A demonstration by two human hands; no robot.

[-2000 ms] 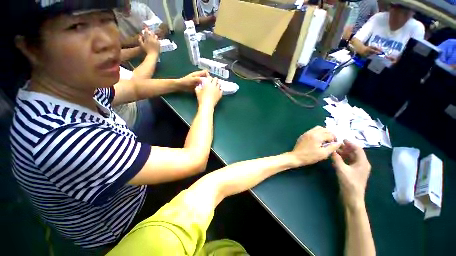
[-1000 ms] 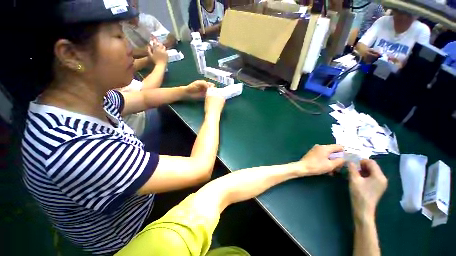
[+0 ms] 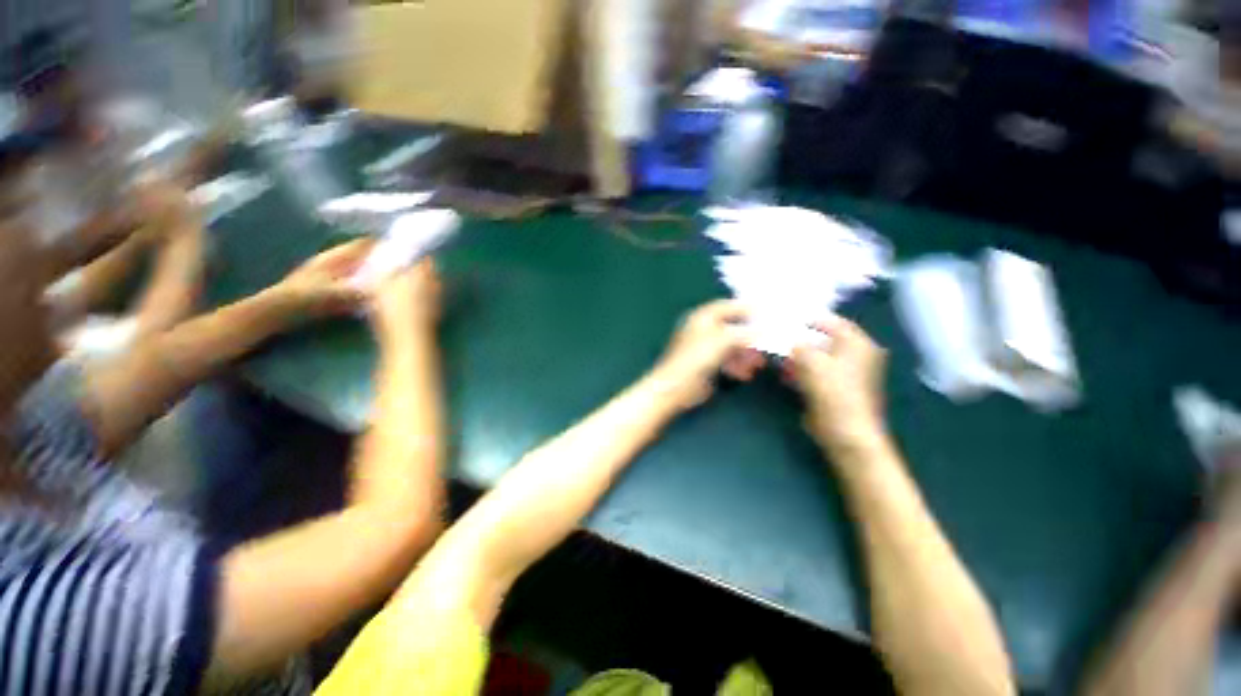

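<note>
The frame is blurred. My left hand and my right hand are close together at the near edge of the leaflet pile on the green table. A white slip shows between my fingertips; its outline merges with the pile. Both hands seem to hold it. To the right of the pile lies a white wrapped product, and beside it a white unit box, close together.
A neighbour at left holds a white item. A brown cardboard box, a blue bin and dark boxes stand at the back. Another person's forearm is at the right edge. The table edge runs in front.
The view has swung right, so the scene sits further left. My hands have come level with each other at the pile's near edge. Another person's arm now shows at right.
</note>
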